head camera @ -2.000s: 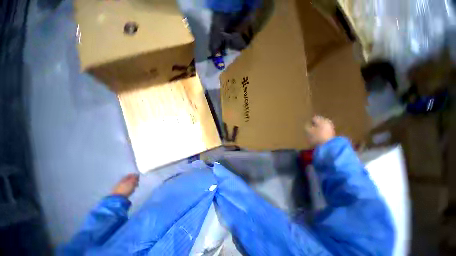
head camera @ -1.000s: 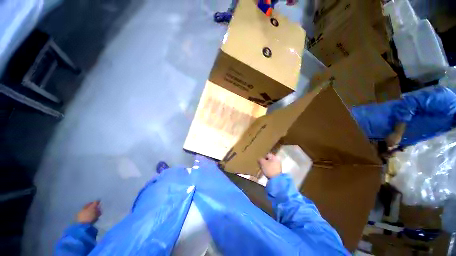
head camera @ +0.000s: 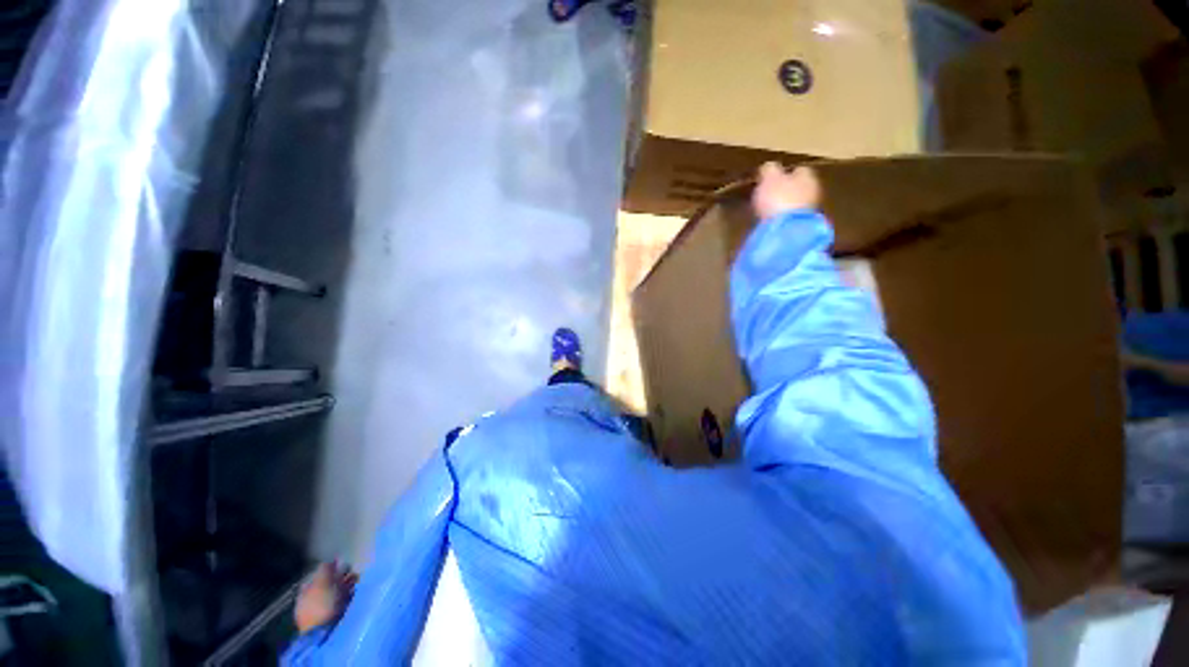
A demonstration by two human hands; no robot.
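Observation:
An open brown carton [head camera: 1004, 339] stands in front of me on the right, its near side partly hidden by my right arm. My right hand [head camera: 786, 192] grips the top edge of the carton's flap. My left hand [head camera: 323, 597] is low at the left, blurred, with nothing visible in it; its fingers look slightly curled. A closed carton [head camera: 730, 65] with a black circle "3" on top stands beyond the open one. A strip of pale plywood board [head camera: 629, 293] shows between the open carton and the floor.
A dark metal frame [head camera: 267, 378] and milky plastic sheeting [head camera: 111, 248] stand along the left. The grey floor [head camera: 443, 261] runs between them and the cartons. More brown cartons [head camera: 1056, 78] are at the upper right. A white block [head camera: 1102, 628] shows at the lower right.
The view has turned and moved, so the open carton now fills the right. My right hand has moved from the carton's near side up to the flap's top edge. The metal frame is nearer.

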